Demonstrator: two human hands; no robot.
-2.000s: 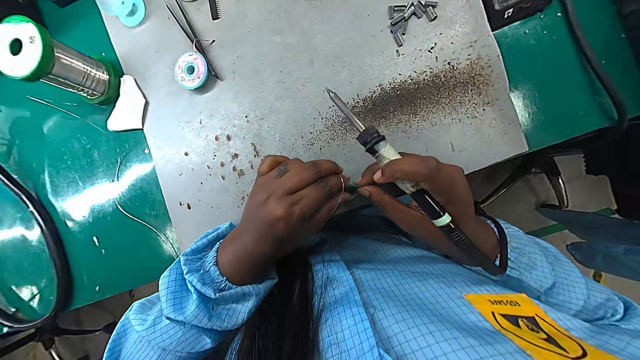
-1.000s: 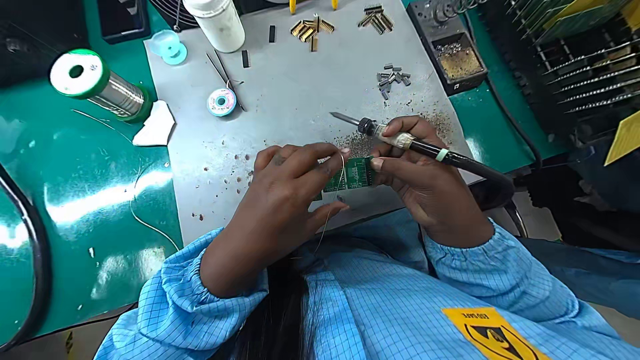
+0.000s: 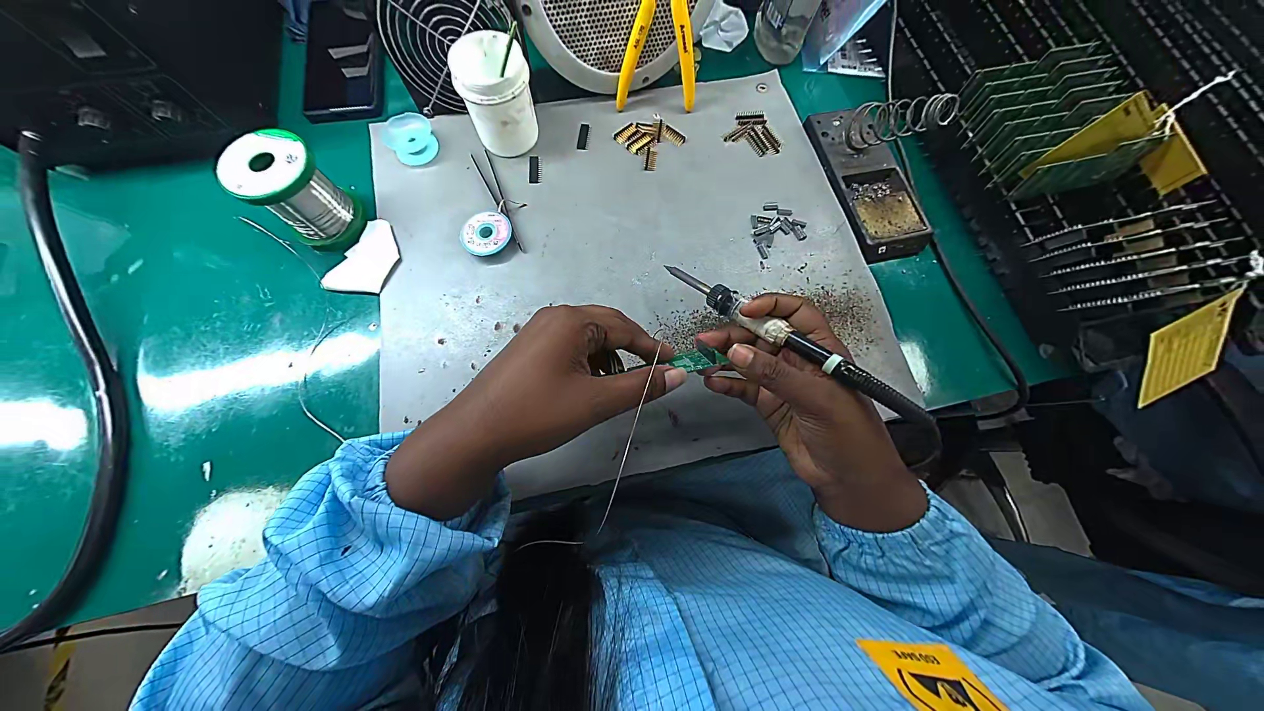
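My left hand (image 3: pixel 568 370) grips the left end of a small green circuit board (image 3: pixel 696 361), with a strand of solder wire (image 3: pixel 634 430) running down from its fingers toward my lap. My right hand (image 3: pixel 805 395) holds a soldering iron (image 3: pixel 775 332) between thumb and fingers, its bare tip pointing up and left, away from the board. The fingertips of the same hand touch the board's right end, where a small dark part (image 3: pixel 707 350) shows. Both hands are above the near part of the grey mat (image 3: pixel 612 257); fingers hide much of the board.
On the mat lie gold pin headers (image 3: pixel 649 138), small metal cylinders (image 3: pixel 778 229), tweezers (image 3: pixel 506 202), a braid spool (image 3: pixel 486 233) and a white bottle (image 3: pixel 494 99). A solder reel (image 3: pixel 291 188) stands left. The iron stand (image 3: pixel 874 188) and a rack of boards (image 3: pixel 1066 128) are at right.
The view has tilted up since the oldest frame. The board, shown broad face up one second ago, now appears narrower and tilted between the hands. The iron remains in my right hand.
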